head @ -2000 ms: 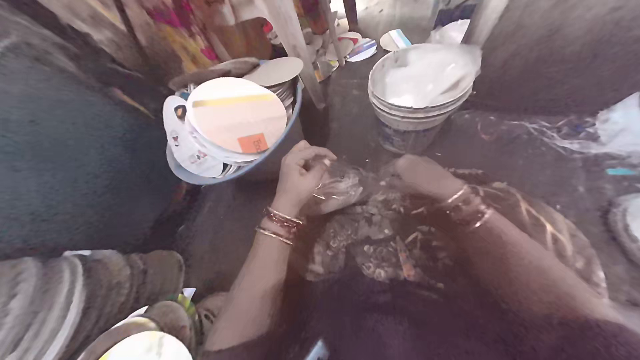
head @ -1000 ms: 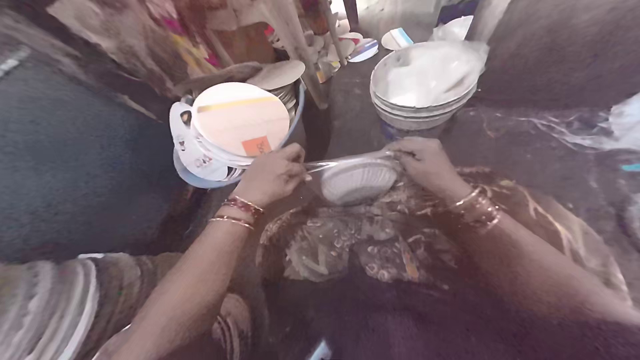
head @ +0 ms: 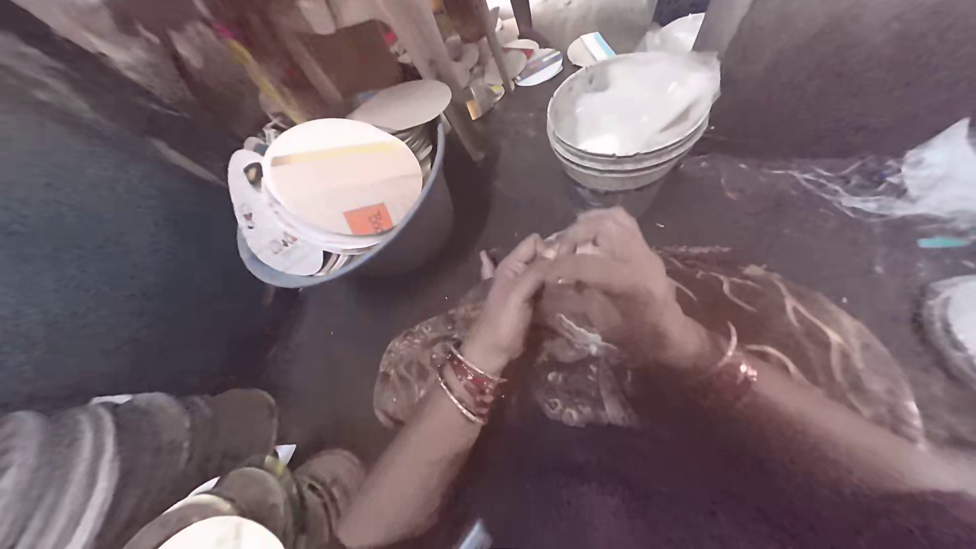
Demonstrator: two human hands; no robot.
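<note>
My left hand (head: 512, 301) and my right hand (head: 621, 286) meet in front of me, fingers bent and close together. A clear plastic bag (head: 583, 335), partly hidden by my hands, hangs below them over the patterned cloth (head: 801, 335) on my lap. My fingers cover what they pinch, though the bag's film shows right beneath them. Bangles circle both wrists. Beyond my right hand stands a tub (head: 629, 164) with plastic film in it. To the left of my hands is a bucket (head: 440, 179) filled with round paper discs (head: 335, 179).
Stacks of round plates or discs (head: 145, 450) lie at the lower left. More cut paper pieces (head: 540, 67) are scattered on the floor near wooden legs (head: 427, 53). Crumpled plastic film (head: 942, 171) lies at the right, above a round pale stack (head: 953, 320).
A second ago my hands were apart, stretching the bag's top edge with a pale ridged round stack showing below it. They have come together, and that stack is now hidden.
</note>
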